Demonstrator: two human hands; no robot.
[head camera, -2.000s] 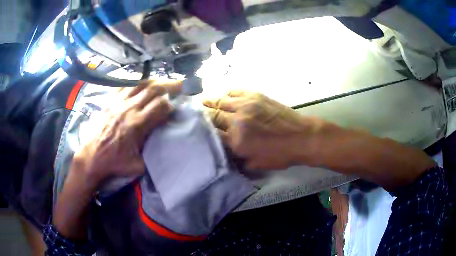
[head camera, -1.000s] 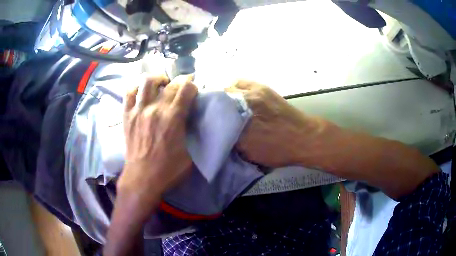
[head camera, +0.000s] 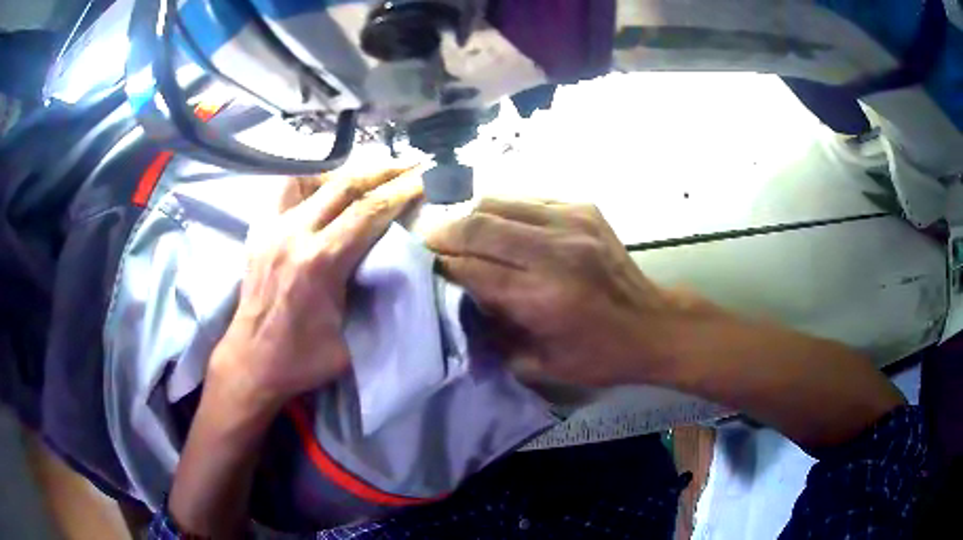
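A pale grey cloth piece (head camera: 396, 338) lies between my hands on the grey garment (head camera: 475, 406), which has an orange strip (head camera: 343, 477). My left hand (head camera: 306, 280) lies on the cloth, fingers stretched toward the needle area; whether it pinches cloth is hidden. My right hand (head camera: 554, 285) is closed on the edge of the pale grey piece, fingertips just below a small dark grey cylinder (head camera: 449, 181). The sewing machine head (head camera: 496, 53) is above both hands. The needle and presser foot are lost in glare.
The white machine table (head camera: 781, 274) has a dark seam line and a printed ruler (head camera: 623, 424) along its front edge. Dark purple cloth (head camera: 549, 37) hangs on the machine head. Dark garment cloth (head camera: 79, 274) spreads left. White cloth (head camera: 752, 480) is below the table at right.
The pale grey piece, folded up to a point a second ago, now lies flatter and lower. My left hand has shifted slightly left. The machine head appears lower and larger in view.
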